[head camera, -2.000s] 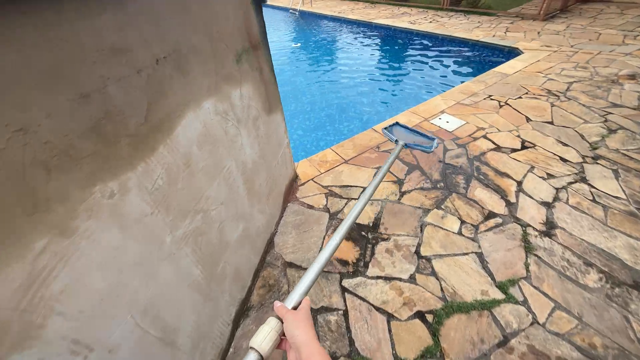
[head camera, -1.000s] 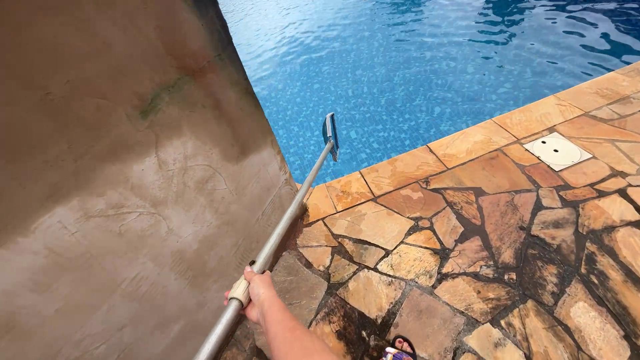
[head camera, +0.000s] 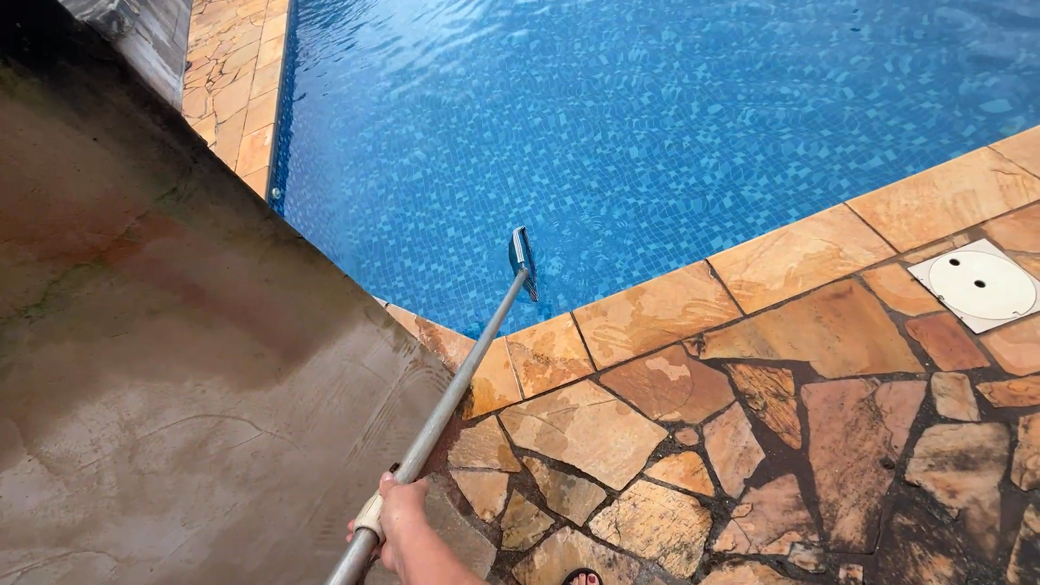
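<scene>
My right hand (head camera: 398, 516) is closed around a telescopic metal pole (head camera: 455, 390) at its cream plastic collar (head camera: 370, 515), low in the view. The pole slants up and away over the stone coping. At its far end, a flat pool skimmer net with a blue frame (head camera: 522, 262) is seen nearly edge-on over the pool water (head camera: 650, 162). Small ripples show beside it; whether its lower edge touches the water I cannot tell. My left hand is out of view.
A rough, stained plaster wall (head camera: 187, 366) rises close on the left. Stone coping (head camera: 658, 313) edges the pool, with irregular stone paving (head camera: 585, 431) below. A white round-lidded cover (head camera: 975, 284) lies at right. Part of a sandaled foot (head camera: 582, 577) shows at bottom.
The skimmer head, over the paving two seconds ago, has moved out over the pool. My right hand still holds the pole. The view has tilted down toward the pool edge.
</scene>
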